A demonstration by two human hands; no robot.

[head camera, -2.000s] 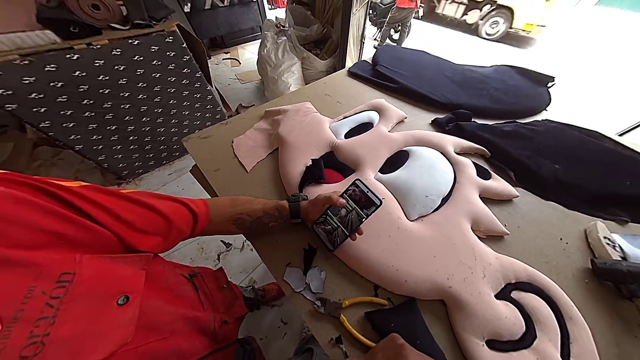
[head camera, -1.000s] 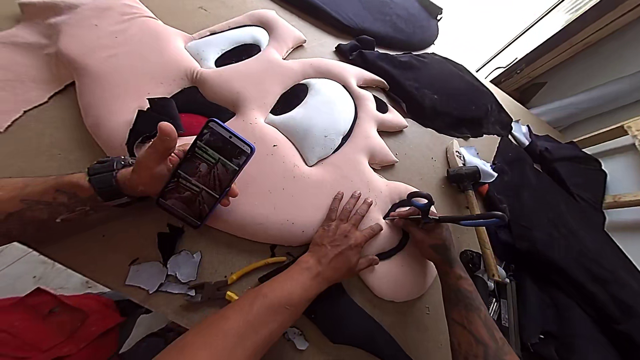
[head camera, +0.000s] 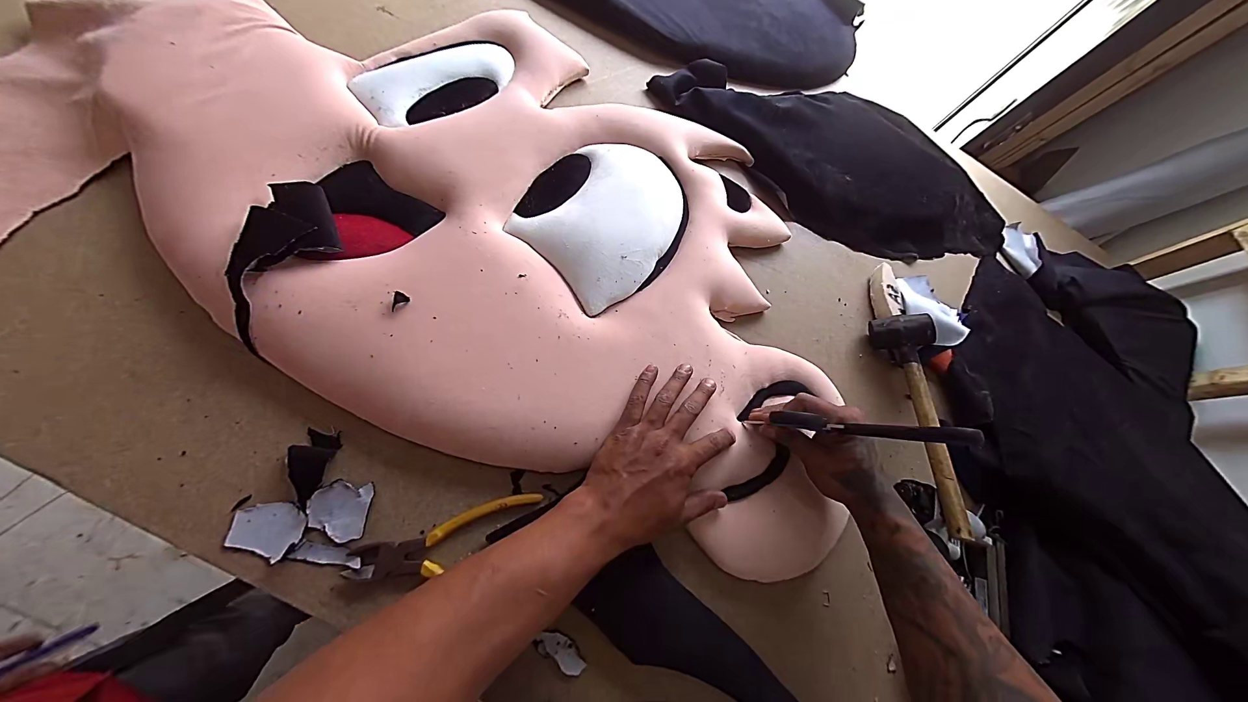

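Note:
A large padded pink fabric cartoon face [head camera: 468,370] lies on the table, with white eyes, a red-and-black mouth and a curled black ear line [head camera: 760,478]. My left hand [head camera: 658,463] rests flat on the pink fabric beside the ear, fingers spread, holding nothing. Across from it, my right hand [head camera: 829,448] grips a slim black-handled tool [head camera: 907,431], its exact kind unclear. The working end meets the upper end of the black line; the fingers partly hide it. A loose black flap [head camera: 283,229] sticks up at the mouth corner.
Yellow-handled pliers [head camera: 400,558] and white-backed scraps [head camera: 265,529] lie left of my forearm. Dark fabric [head camera: 673,624] is below. A rubber mallet [head camera: 931,429] and black cloth [head camera: 1102,448] lie at right. Another person's hand [head camera: 19,648] shows at lower left, near a thin phone-like edge.
The other person's hand and phone have moved off the pink face, where they were in both earlier frames. My left hand stays flat beside the ear, as one second ago. The view has shifted since the first frame.

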